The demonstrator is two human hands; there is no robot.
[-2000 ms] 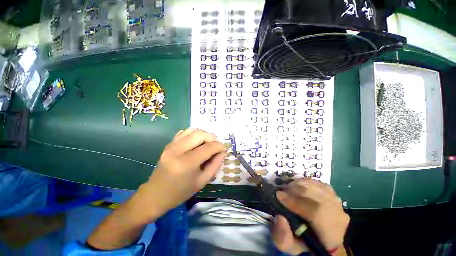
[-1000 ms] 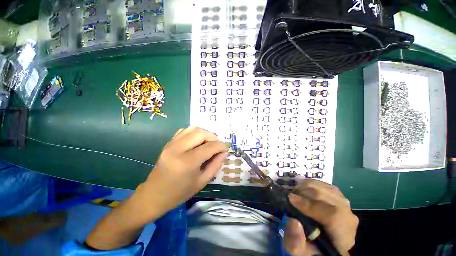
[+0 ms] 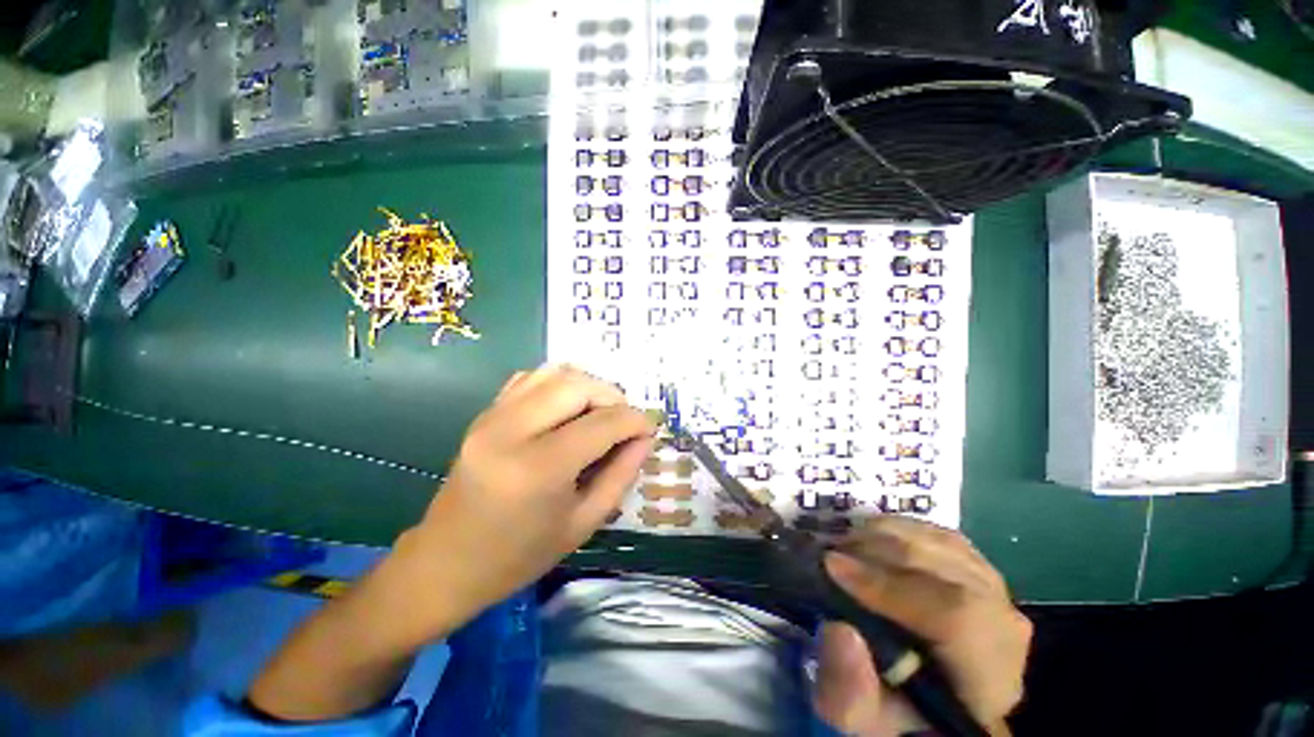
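Note:
My right hand (image 3: 930,626) holds a soldering iron (image 3: 821,564) by its black handle; its thin metal tip points up and left to a tiny blue circuit board (image 3: 672,406) on the white sheet (image 3: 937,389). My left hand (image 3: 548,454) is beside the tip, thumb and forefinger pinched together at the board's left edge. What the fingers pinch is too small and glared to tell. More small blue boards (image 3: 735,421) lie just right of the tip. The white sheet carries columns of dark paired parts, with bare tan shapes near its lower edge.
A black fan (image 3: 922,137) stands over the sheet's upper right. A white box (image 3: 1066,346) of tiny grey metal parts is at right. A pile of gold strips (image 3: 408,274) lies on the green mat (image 3: 260,353). A clear blister tray (image 3: 303,72) and plastic bags (image 3: 79,216) are at left.
Over the two seconds my right hand and the iron's handle have moved slightly right, while the tip stays near the same blue board. My left hand has hardly moved.

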